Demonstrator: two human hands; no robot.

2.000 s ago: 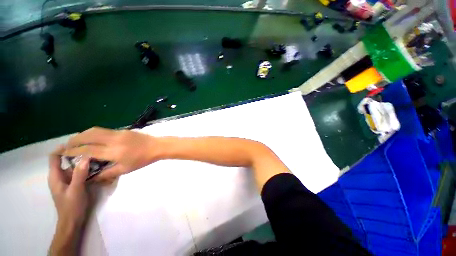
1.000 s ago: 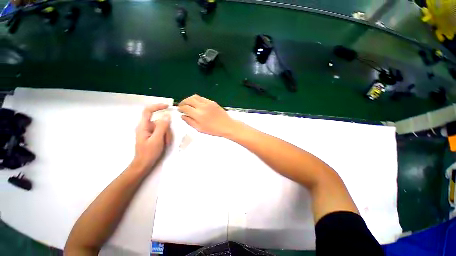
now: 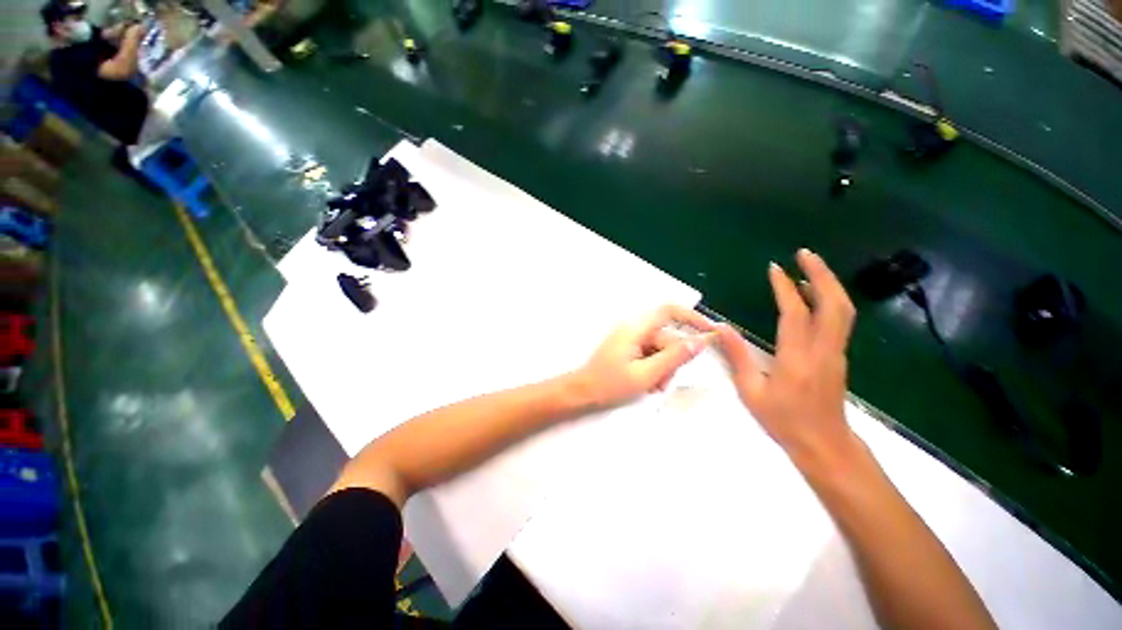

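My left hand (image 3: 640, 357) is over the white sheet (image 3: 492, 295) near its belt-side edge, fingers curled together. Something small and pale may be at its fingertips, but I cannot make it out. My right hand (image 3: 800, 375) is just to the right, fingers raised and apart, its thumb near the left fingertips; nothing shows in it. A pile of black housings (image 3: 369, 222) lies at the sheet's far left end, with one loose black housing (image 3: 357, 292) just in front of it.
The dark green conveyor belt (image 3: 738, 185) runs beyond the sheet. It carries a black unit with a cord (image 3: 892, 273), another black unit (image 3: 1048, 305) and several black-and-yellow units farther off. A seated person (image 3: 92, 74) and a blue stool (image 3: 176, 172) are at the upper left.
The view has swung left, bringing the pile and floor further in. My right hand has lifted and spread its fingers. My left hand remains near the sheet's edge. The dark item held earlier no longer shows.
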